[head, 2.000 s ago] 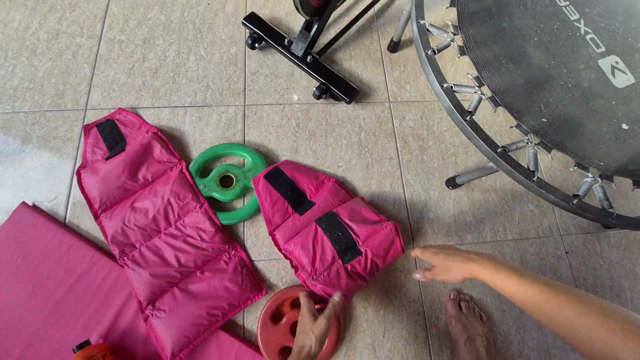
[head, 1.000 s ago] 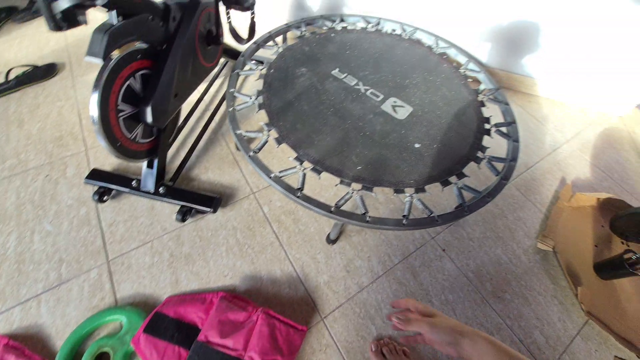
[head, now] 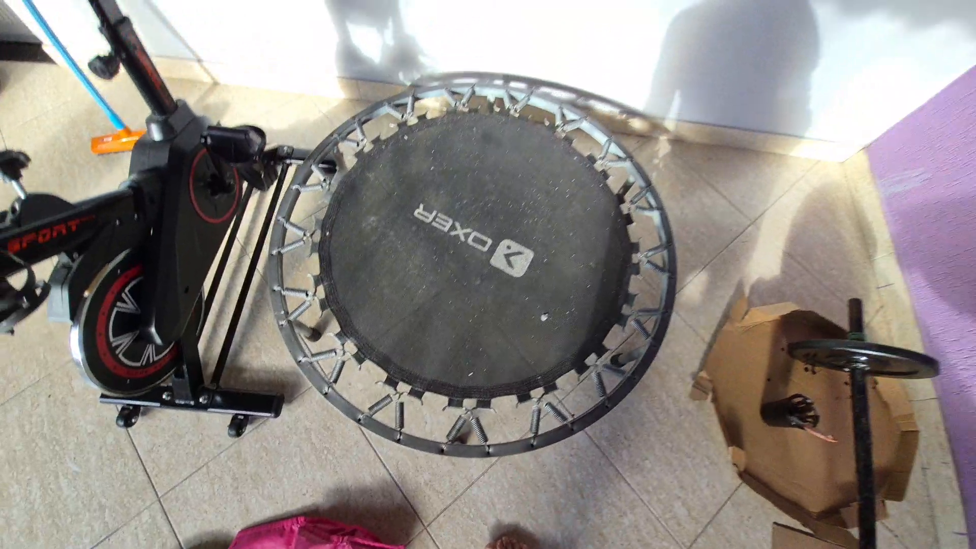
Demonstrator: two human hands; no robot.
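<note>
Neither of my hands shows in the head view. A round Oxer mini trampoline (head: 473,259) with a black mat and metal springs stands on the tiled floor in the middle. At the bottom edge shows part of a pink padded fabric piece (head: 305,534), the rest of it cut off. Toes of a bare foot (head: 507,542) just show to its right.
A black exercise bike (head: 164,244) stands left of the trampoline, with an orange and blue broom (head: 116,142) behind it. At the right, a barbell with a black plate (head: 862,358) is over flattened cardboard (head: 762,427). A white wall and a purple wall (head: 930,244) meet at the right.
The view has swung up and to the right. Both hands showed near the pink pieces two seconds ago, and one hand one second ago; now neither is seen.
</note>
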